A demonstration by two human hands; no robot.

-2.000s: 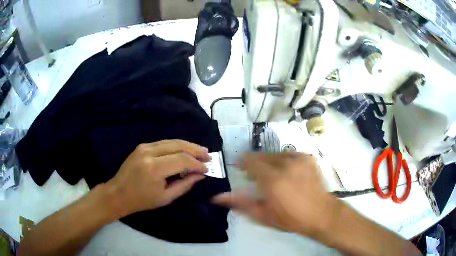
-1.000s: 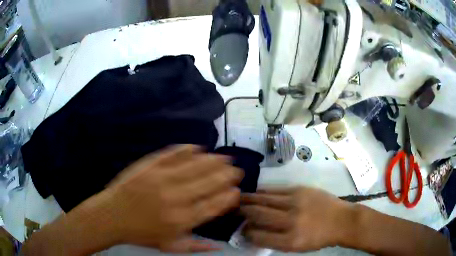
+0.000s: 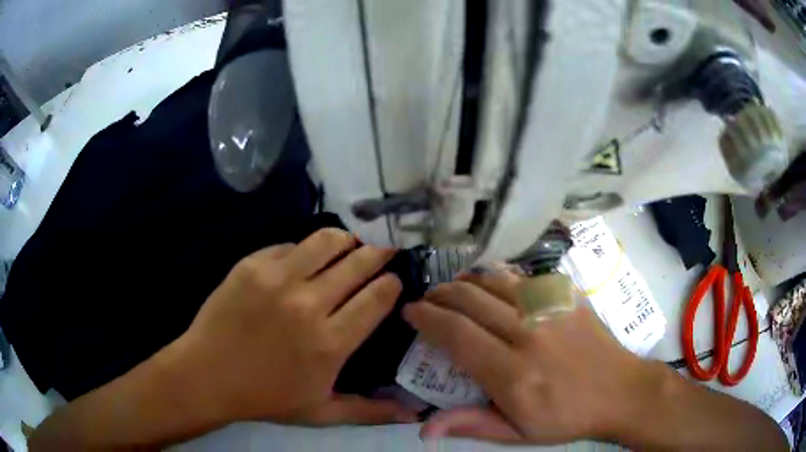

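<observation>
A black garment point(image 3: 168, 221) lies to the left and runs under the machine head. My left hand point(image 3: 292, 327) presses flat on the garment, fingertips beside the presser foot point(image 3: 426, 265). A white printed care label point(image 3: 433, 375) lies at the garment's right edge, between my hands. My right hand point(image 3: 530, 362) rests over the label's upper right part, its fingertips just below and right of the presser foot, thumb at the label's lower edge. The needle tip is hidden by the machine head and fingers.
The sewing machine head point(image 3: 424, 106) fills the top centre. A grey rounded lamp-like part point(image 3: 252, 119) hangs left of it. A label bundle point(image 3: 616, 287) with a yellow band, black scraps point(image 3: 685, 231) and red-handled scissors point(image 3: 720, 327) lie at right.
The view has moved closer to the machine head. The garment and both hands have come up to the presser foot. The printed label now shows face up between the hands.
</observation>
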